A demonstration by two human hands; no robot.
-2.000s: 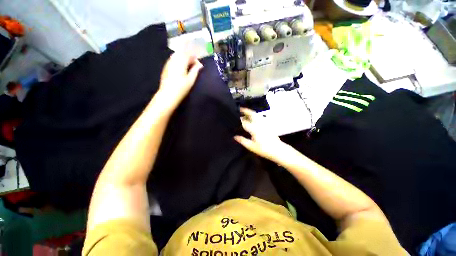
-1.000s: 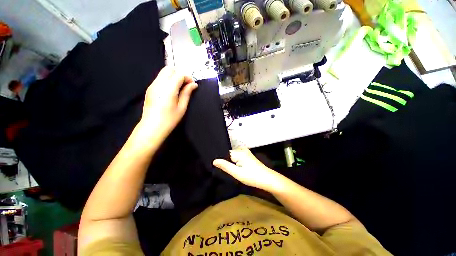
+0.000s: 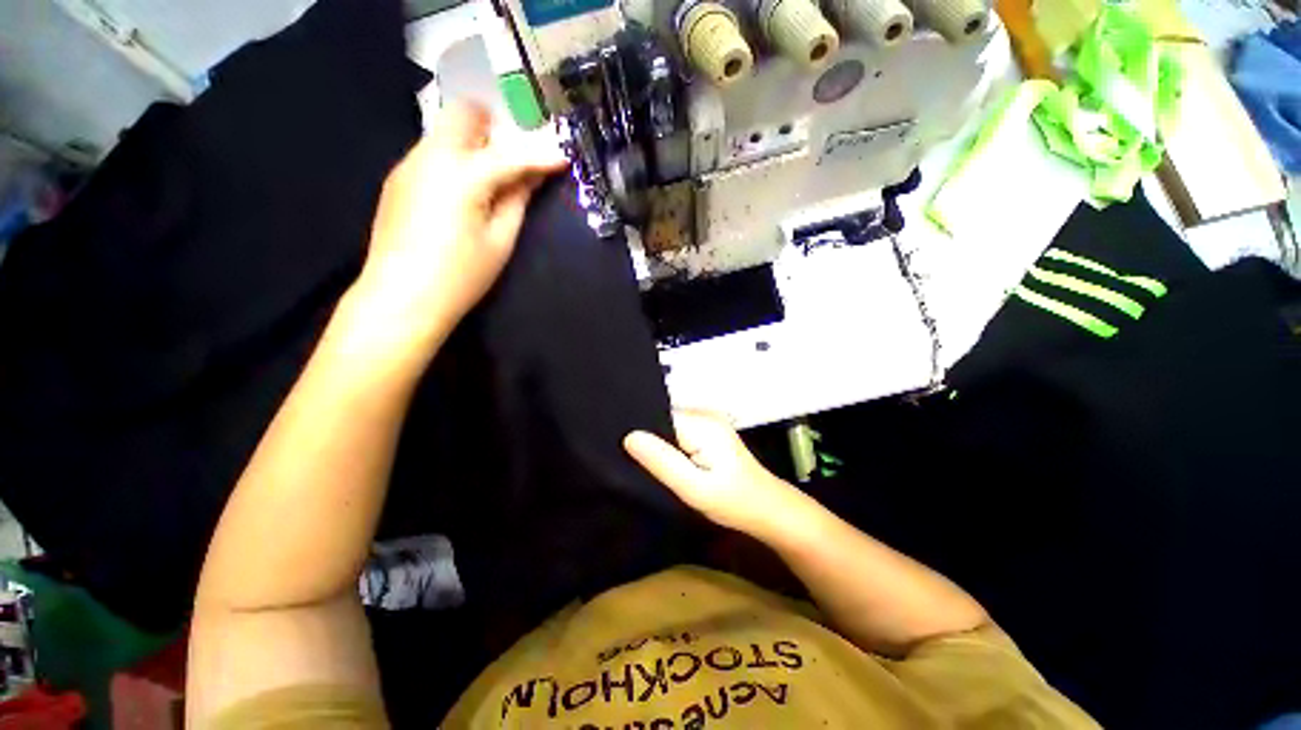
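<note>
A black cloth panel [image 3: 571, 342] runs from the needle area [image 3: 599, 200] of the white-grey overlock machine [image 3: 799, 157] down to my lap, its right edge straight along the machine. My left hand [image 3: 450, 214] lies on the cloth left of the needle area, thumb and fingertips pressing close to the presser foot. My right hand [image 3: 706, 464] pinches the cloth's right edge below the machine's front edge; some fingers are hidden under the cloth. More black cloth [image 3: 186, 285] spreads to the left.
Black pieces with three neon-green stripes [image 3: 1092, 292] lie at the right. A neon-green fabric bundle [image 3: 1120, 107] sits behind them beside a light brown board [image 3: 1220, 157]. Light blue fabric [image 3: 1270, 72] is at the far right edge. Grey-white scrap cloth [image 3: 414, 571] shows near my lap.
The view has moved closer to the machine. Since a second ago, my left hand has moved up and forward beside the needle area with the cloth. My right hand still pinches the edge.
</note>
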